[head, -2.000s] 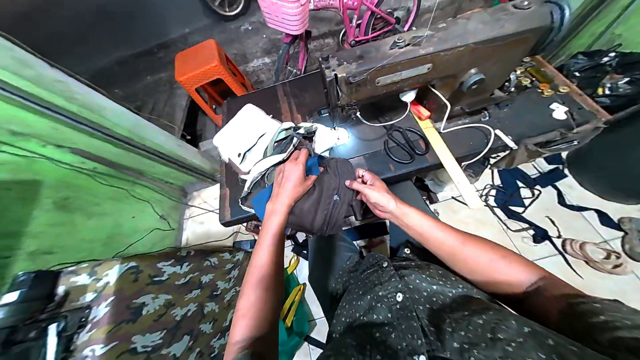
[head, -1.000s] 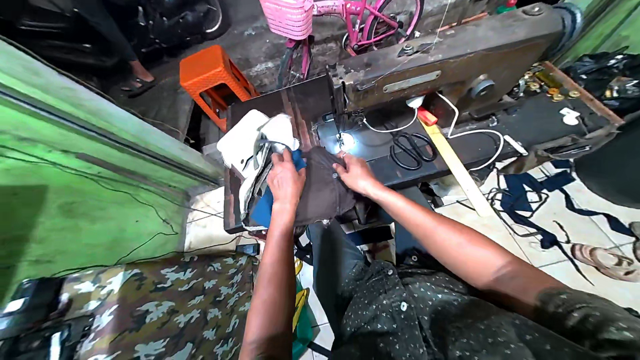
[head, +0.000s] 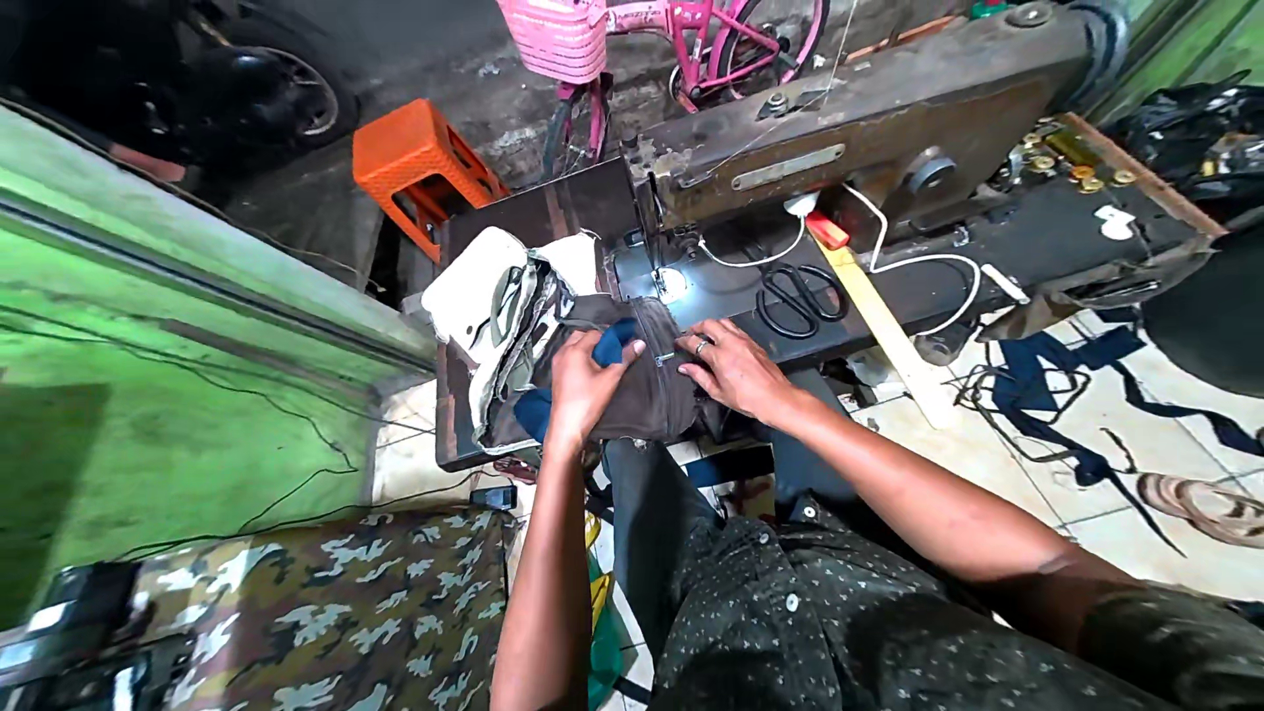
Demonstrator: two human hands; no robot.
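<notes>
A dark brown fabric piece with a zipper (head: 647,395) lies at the near edge of the sewing table, just short of the lit needle area of an industrial sewing machine (head: 839,148). My left hand (head: 588,380) grips a fold of it together with blue cloth (head: 614,341) between thumb and fingers. On the fabric's right side, by the zipper, rests my right hand (head: 731,370), a ring on one finger; whether it pinches the cloth is unclear. White and grey layered cloth (head: 484,296) is bunched left of my left hand. Black-handled scissors (head: 800,299) lie right of the needle.
A yellow ruler (head: 889,336) juts over the table's front edge beside a white cable (head: 933,259). An orange stool (head: 425,168) and a pink bicycle (head: 681,39) stand behind. At lower left is a camouflage-patterned surface (head: 336,612); blue fabric strips (head: 1032,380) lie on the floor.
My left hand has moved toward the near edge and now has blue cloth at its thumb. My right hand has drawn back from near the needle, and the brown fabric sits nearer me.
</notes>
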